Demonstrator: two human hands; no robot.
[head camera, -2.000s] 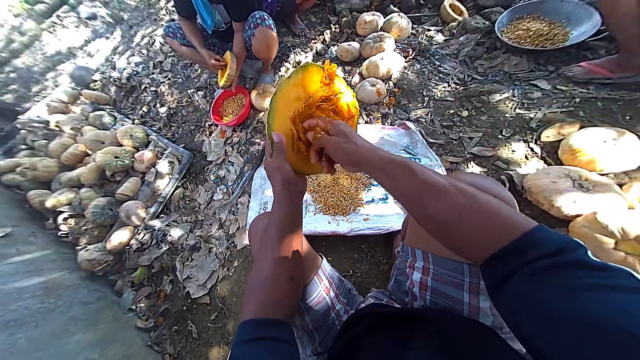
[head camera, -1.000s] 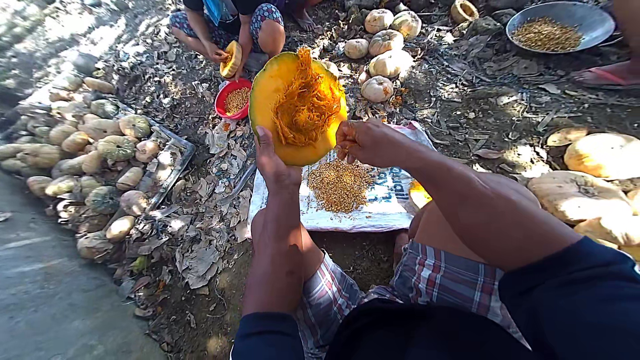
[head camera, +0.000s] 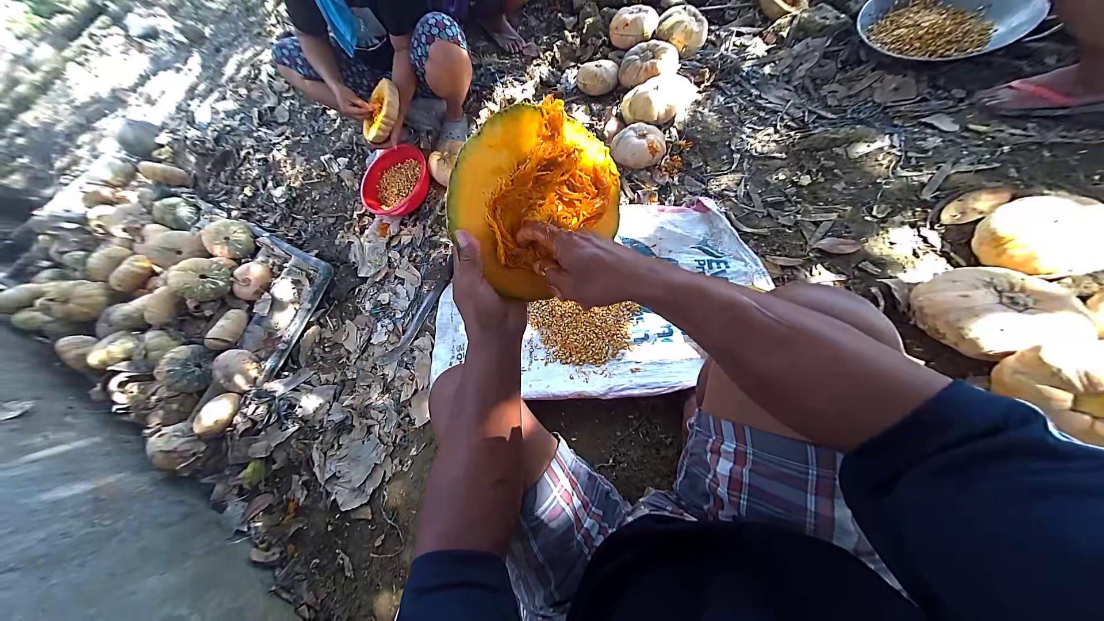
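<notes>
A halved squash (head camera: 504, 172) with orange flesh is tilted with its cut face toward me, held from below at its lower left edge by my left hand (head camera: 485, 289). My right hand (head camera: 573, 263) has its fingers in the stringy orange pulp (head camera: 556, 185) at the squash's middle; the fingertips are partly hidden there, and whether they grip anything cannot be told. Below the squash, a heap of pale squash seeds (head camera: 591, 332) lies on a white woven plastic sack (head camera: 681, 233) spread on the ground in front of my knees.
Another person's hand (head camera: 352, 103) holds a cut squash piece (head camera: 381, 110) above a red bowl (head camera: 371, 185) of seeds. Many squashes (head camera: 177, 272) are piled at left. Whole squashes (head camera: 651, 99) lie ahead, others (head camera: 1000, 310) at right. A metal basin (head camera: 1018, 21) of seeds stands near a sandaled foot (head camera: 1052, 90).
One second ago my right hand was at the squash's right rim; it is now in the pulp, as it was two seconds ago. My left hand still holds the squash.
</notes>
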